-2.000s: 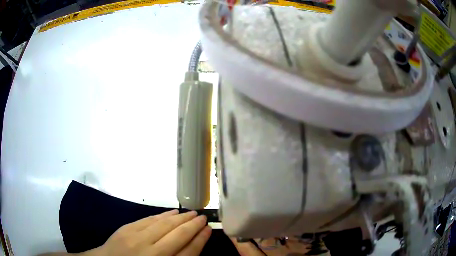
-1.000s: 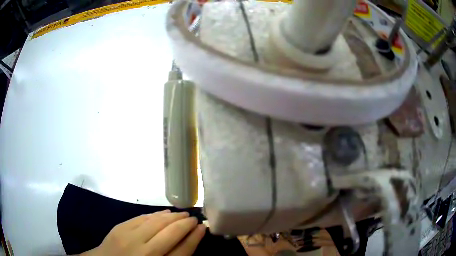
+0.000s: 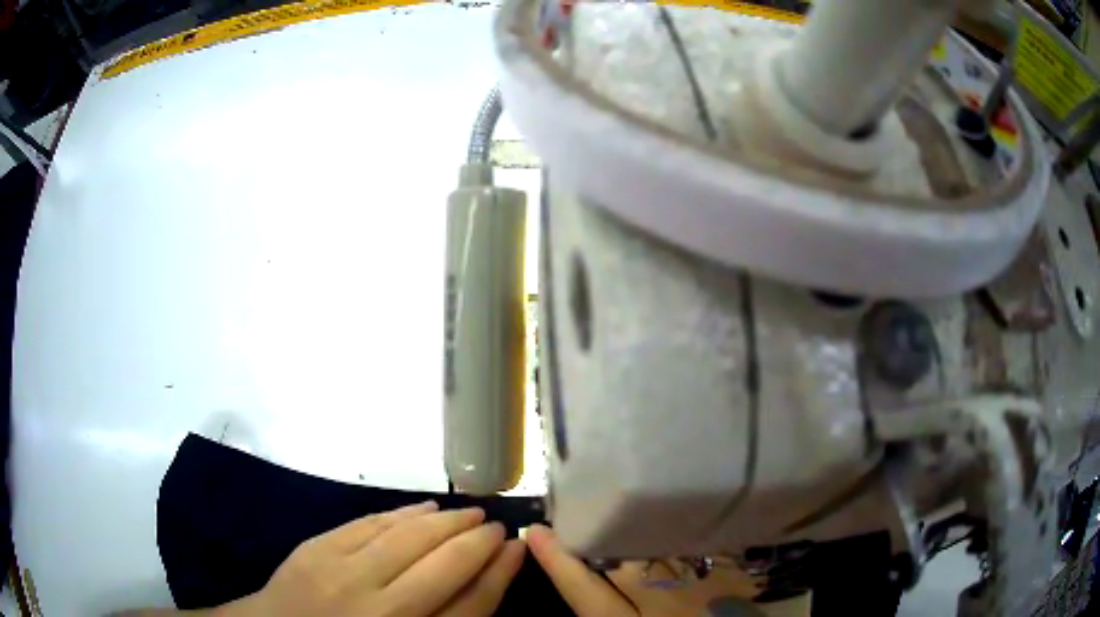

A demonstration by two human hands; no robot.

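The black fabric band (image 3: 229, 518) lies at the bottom left and runs right, under the machine head (image 3: 651, 422). My left hand (image 3: 398, 560) lies flat on the band, fingers together and pointing right, pressing it down. My right hand (image 3: 591, 591) is mostly hidden below the machine head. One of its fingers shows beside my left fingertips. A tiny white strip, possibly a label (image 3: 524, 533), shows between the two hands. The needle and presser foot are hidden by the head.
The lamp (image 3: 485, 338) hangs on its flexible neck left of the head. A white ring tray (image 3: 772, 229) sits on top of the head. The white table (image 3: 241, 277) has a yellow tape measure (image 3: 241, 30) along its back edge. A yellow label (image 3: 1053, 75) is at upper right.
The view shifted left and then back right. A finger of my right hand now shows beside my left fingertips, near the small white strip. My left hand stays on the band.
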